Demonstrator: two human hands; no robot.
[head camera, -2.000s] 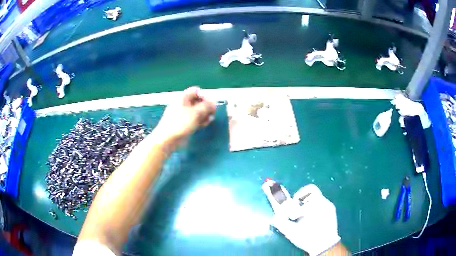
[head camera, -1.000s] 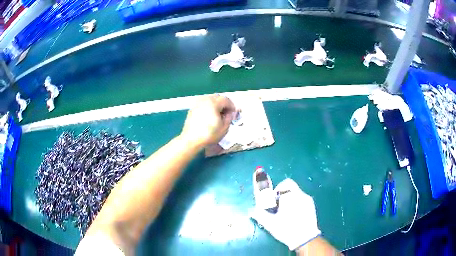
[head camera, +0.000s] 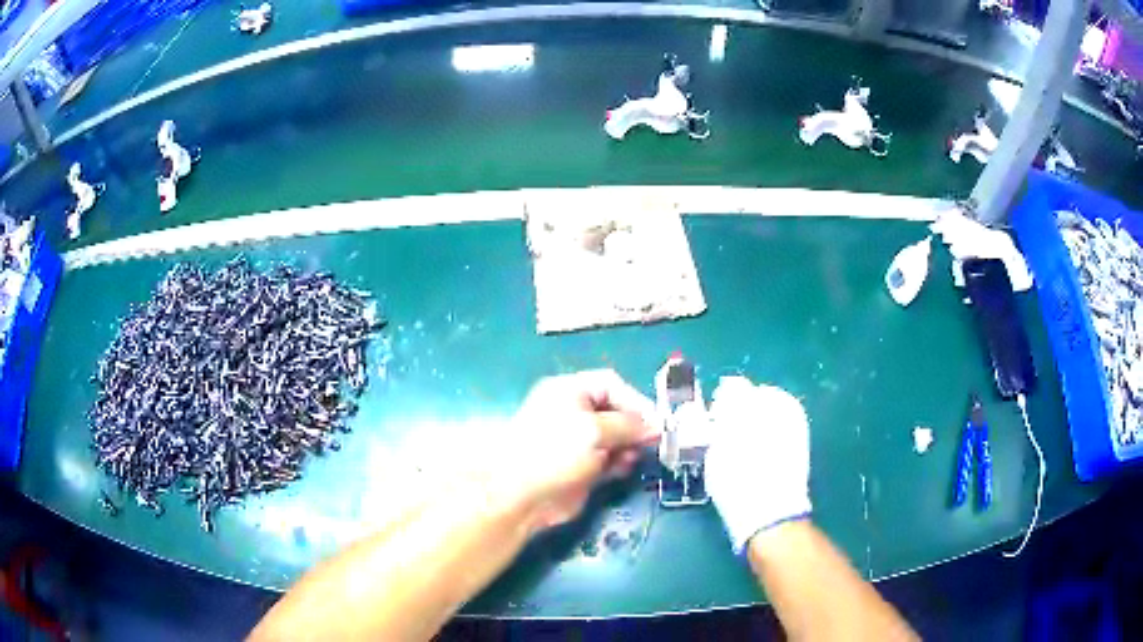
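Observation:
A white unit (head camera: 683, 420) with a red tip, a dark section and a silver wire frame at its near end stands over the bench at centre right. My right hand (head camera: 760, 462), in a white glove, holds it from the right. My left hand (head camera: 589, 439), bare, has its fingertips at the unit's left side; whether a small part is between them is hidden. A heap of small dark and silver metal parts (head camera: 232, 383) lies at left. A tan square pad (head camera: 617, 282) with a brownish lump lies near the pale rail.
White units (head camera: 658, 115) lie spaced on the green conveyor behind the pale rail (head camera: 376, 216). At right are blue-handled cutters (head camera: 973, 464), a black slab (head camera: 999, 329) with white cable, a white teardrop bottle (head camera: 908, 272) and a blue bin (head camera: 1088, 364). Another blue bin (head camera: 35, 339) is at left.
My left hand has moved from the pad down to the white unit. The unit is now turned more upright in view, with its wire frame showing. The conveyor units have shifted in view.

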